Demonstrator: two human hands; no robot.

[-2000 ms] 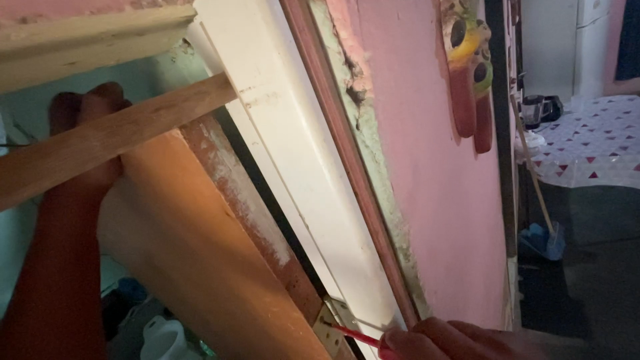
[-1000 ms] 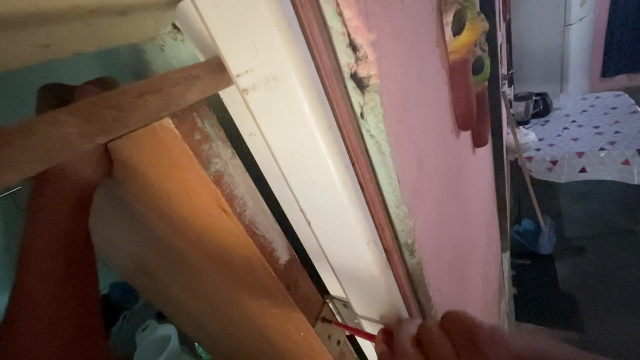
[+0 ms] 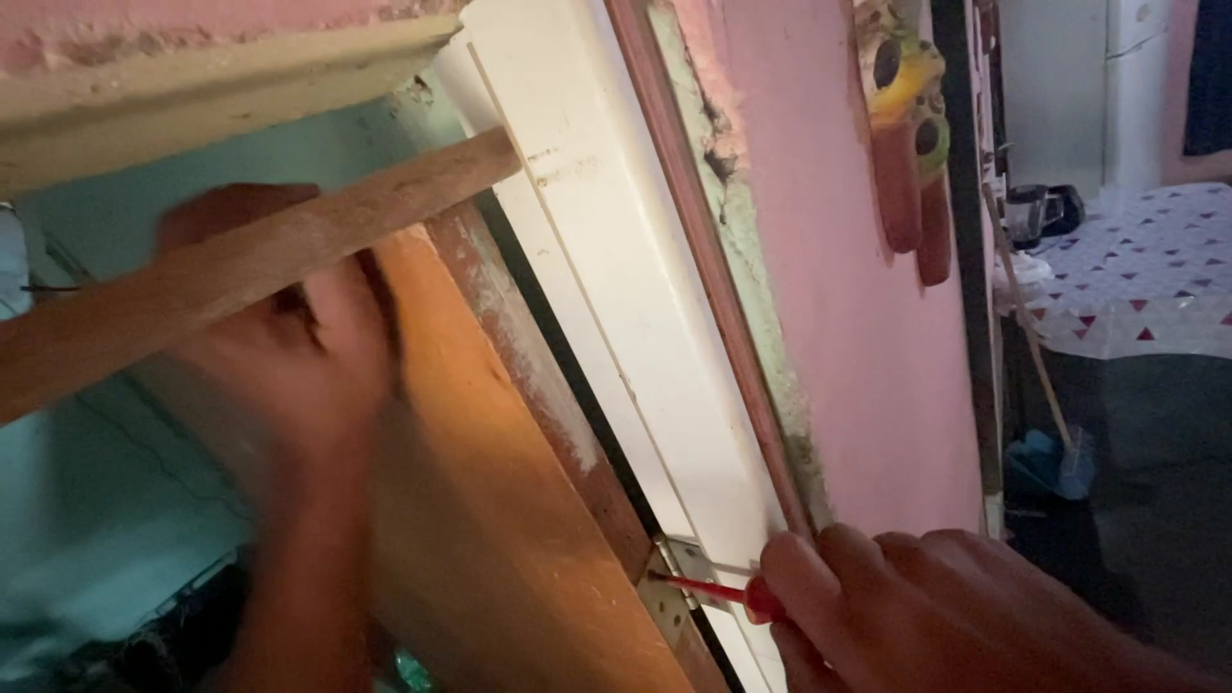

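My right hand (image 3: 895, 606) is closed around the red handle of a screwdriver (image 3: 717, 589). Its tip meets a screw spot on the metal hinge (image 3: 666, 595), which joins the edge of the orange-brown wooden door (image 3: 481, 423) to the white door frame (image 3: 616, 260). My left hand (image 3: 298, 327), blurred, is at the door's top corner, behind and below a wooden strip (image 3: 279, 236) that slants up to the frame. The strip hides part of that hand, so its grip cannot be made out.
A pink wall (image 3: 828, 289) with a chipped edge carries a colourful hanging ornament (image 3: 914, 135). Farther right are a table with a patterned cloth (image 3: 1145, 260), a coffee pot (image 3: 1039, 212) and a long stick above a blue dustpan-like thing (image 3: 1059, 462).
My left hand has moved right along the door's top edge, nearer the frame. My right hand still holds the screwdriver at the hinge.
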